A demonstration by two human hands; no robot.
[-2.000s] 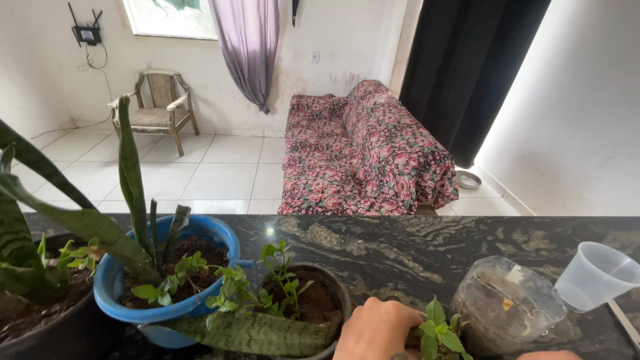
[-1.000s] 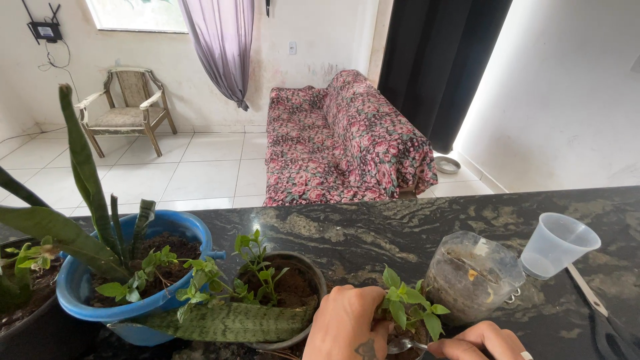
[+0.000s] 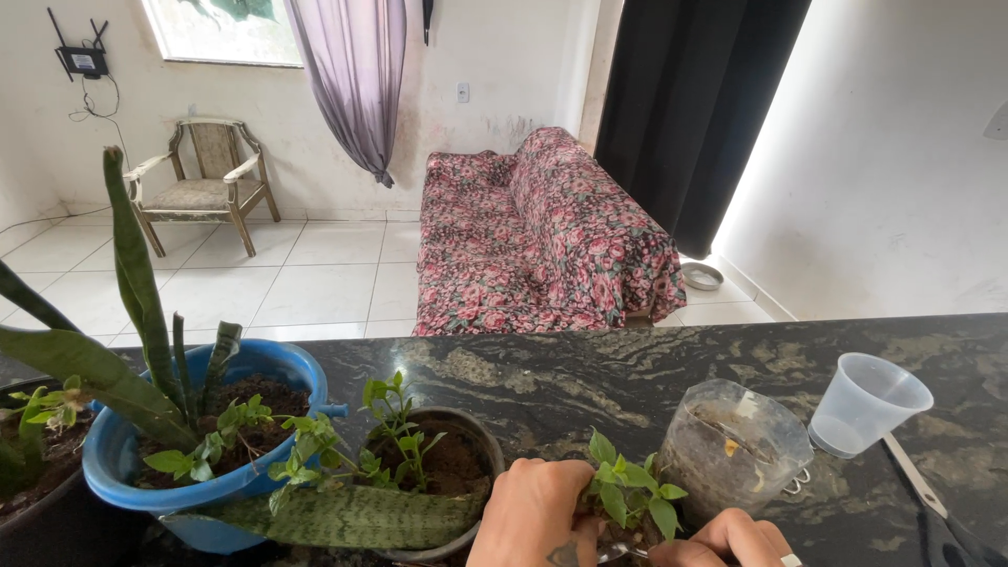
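Observation:
My left hand (image 3: 535,512) is at the bottom centre, its curled fingers against the left side of a small leafy plant (image 3: 628,484). To the plant's right, my right hand (image 3: 728,542) pinches a metal spoon (image 3: 622,550) whose bowl lies at the plant's base, partly hidden. Whether my left fingers grip the stem or a container is hidden. Just beyond my right hand stands a cut clear plastic container (image 3: 732,449) with soil in it. A dark round pot (image 3: 492,453) with soil and seedlings stands left of my left hand.
A blue pot (image 3: 315,378) with snake plants and a dark pot (image 3: 47,535) stand at the left on the black stone counter (image 3: 567,370). A long snake plant leaf (image 3: 339,516) crosses the pots. A translucent plastic cup (image 3: 866,405) and scissors (image 3: 917,480) lie at the right.
The spoon and my right hand, barely visible two seconds ago, now show at the plant's base. My left hand stays beside the plant. The view has shifted.

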